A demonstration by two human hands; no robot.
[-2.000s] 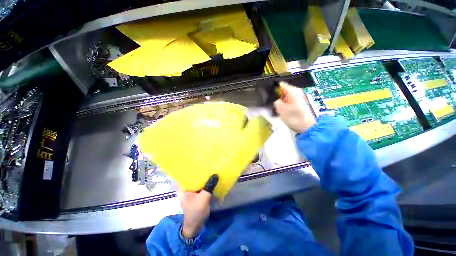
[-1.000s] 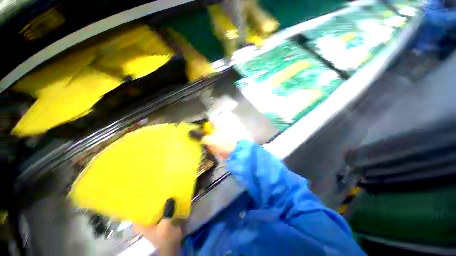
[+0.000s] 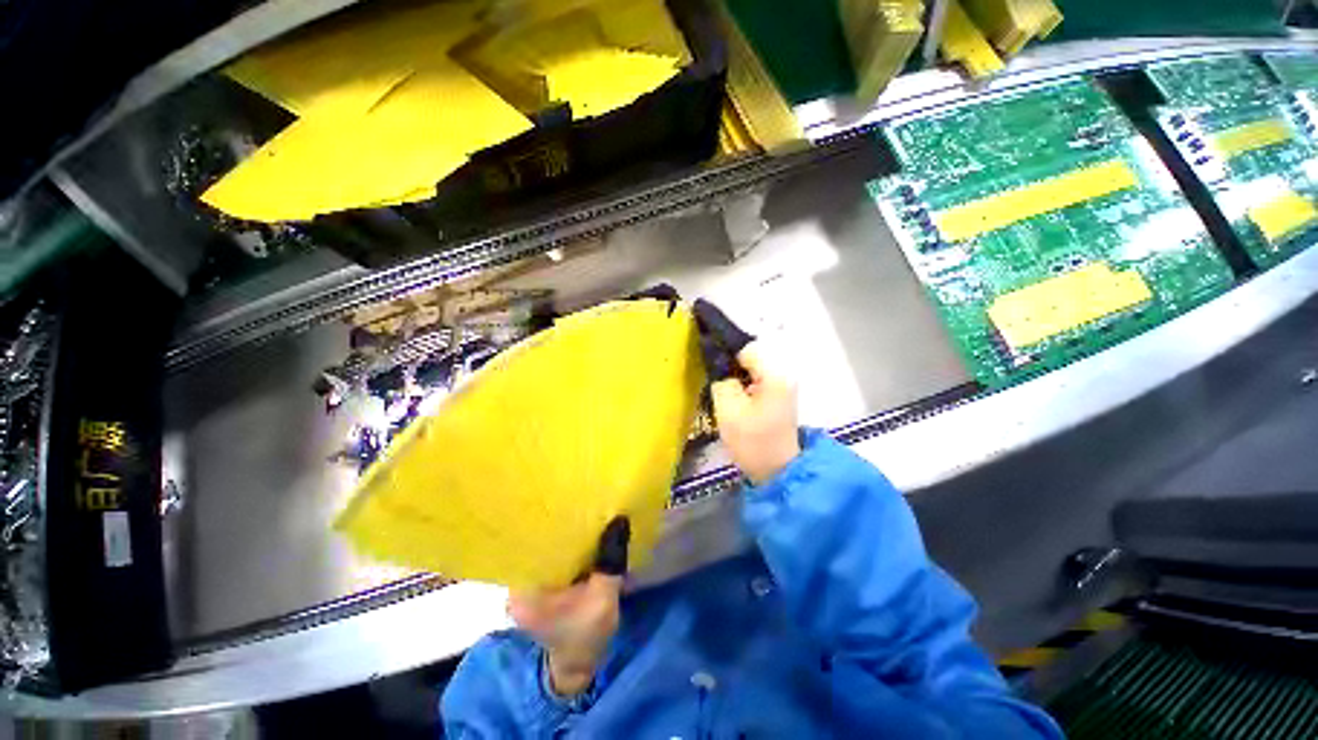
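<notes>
A wide fan of thin yellow strips (image 3: pixel 542 448) spreads over the metal surface. My left hand (image 3: pixel 575 614) is shut on its narrow lower end, a black-covered thumb lying on top. My right hand (image 3: pixel 752 412) is at the fan's upper right edge, its fingers bent and black-covered at the tips. Whether it pinches a strip or holds a small tool is hidden. A dark tray edge and thin tan slivers (image 3: pixel 448 307) show behind the fan.
Silver metal parts (image 3: pixel 398 398) lie left of the fan. A black bin (image 3: pixel 542 171) with loose yellow fans stands behind the rail. Green circuit boards (image 3: pixel 1048 217) lie to the right. A tall black parts bin (image 3: pixel 109 492) stands at the left. Yellow strip stacks (image 3: pixel 879 44) stand on the shelf.
The view swung right and then back. My right hand, raised away from the fan two seconds ago, is now at its upper right edge. My left hand keeps its hold on the fan.
</notes>
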